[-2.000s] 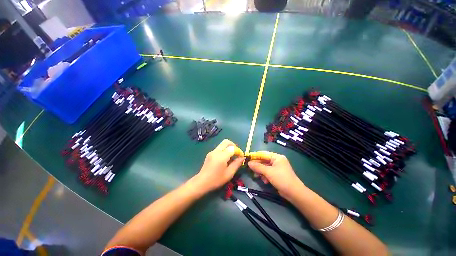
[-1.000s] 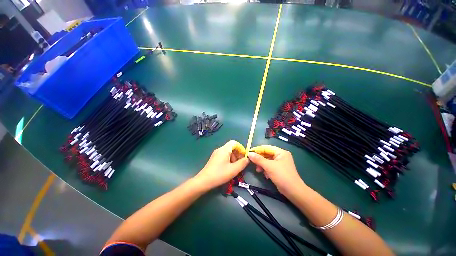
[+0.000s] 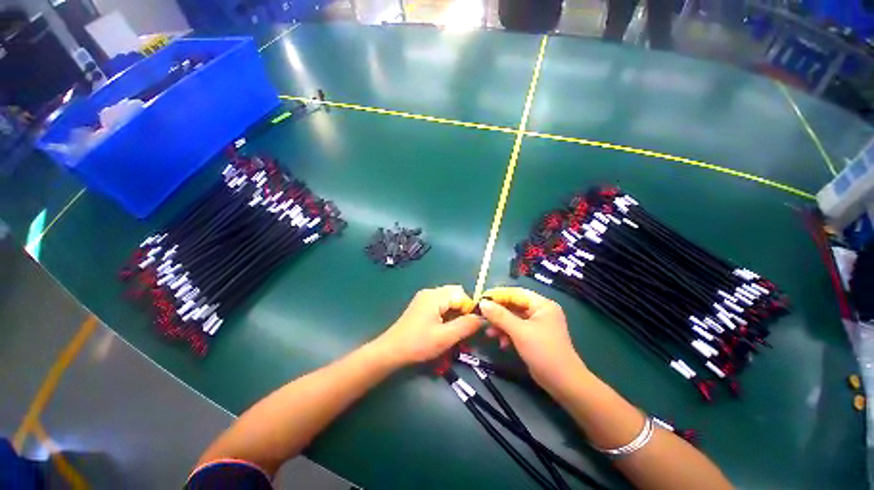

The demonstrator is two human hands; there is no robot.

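Note:
My left hand (image 3: 433, 323) and my right hand (image 3: 533, 330) meet at the centre, with yellow covers on the fingertips. They pinch a small dark part (image 3: 484, 300) between thumbs and fingers; the fingers hide most of it. A bit of red shows under my right fingers. Several black cables with white labels (image 3: 464, 389) lie crossed below my hands, partly covered by my right hand and forearm. A small heap of loose grey-black clips (image 3: 397, 246) lies ahead of my left hand.
A slanted stack of black cables (image 3: 235, 244) lies left, beside a blue bin (image 3: 182, 129). Another stack (image 3: 647, 278) lies right. A white box (image 3: 848, 182) stands at the right edge. Dark legs of people (image 3: 637, 21) show behind the table.
The camera view has shifted slightly. My hands stay together at the centre, with the fingers slightly rearranged around the small part. Legs have come into view behind the table.

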